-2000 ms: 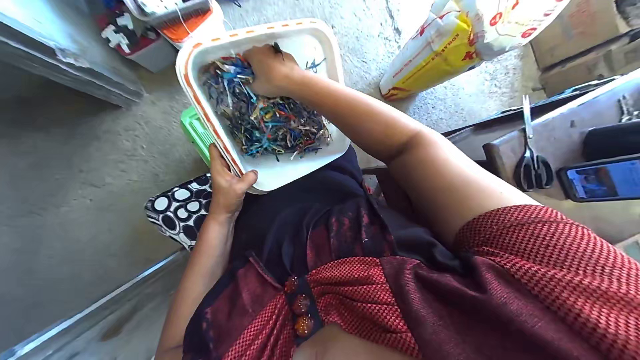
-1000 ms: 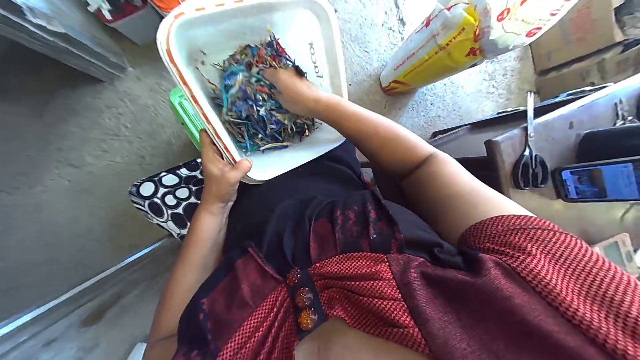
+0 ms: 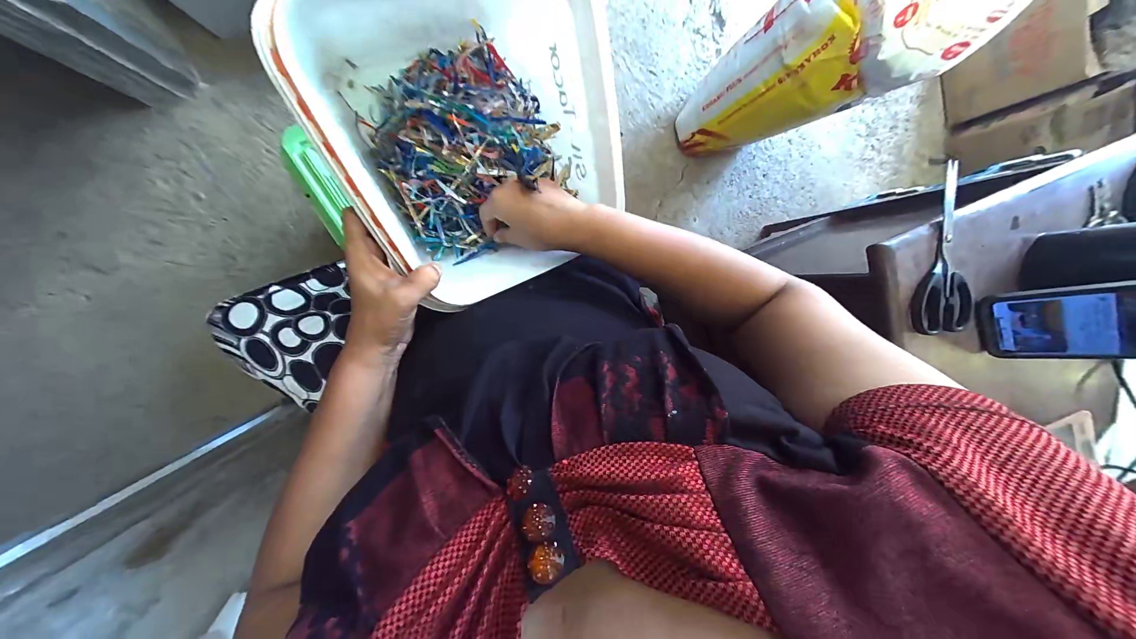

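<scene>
A white plastic basin point(image 3: 596, 106) with an orange-red stripe along its rim lies tilted over my lap. Thin multicoloured strips point(image 3: 461, 133) are heaped inside it. My left hand point(image 3: 382, 275) grips the basin's near left corner, thumb over the rim and fingers on the outer side. Inside the basin, my right hand point(image 3: 532, 213) rests at the near right edge of the heap, its fingers curled down at the strips. Whether it pinches any of them cannot be made out. A green plastic item point(image 3: 315, 177) shows under the basin's left side.
To the right are black-handled scissors point(image 3: 942, 284) and a phone point(image 3: 1061, 321) on a brown surface point(image 3: 896, 257). A yellow and white printed bag point(image 3: 781, 80) stands beyond the basin, near cardboard boxes point(image 3: 1021, 71). A black-and-white patterned cushion point(image 3: 275, 328) is by my left wrist.
My right hand has moved from the far part of the heap to its near right edge. The strips now lie in a more gathered pile. My left hand still holds the basin's corner.
</scene>
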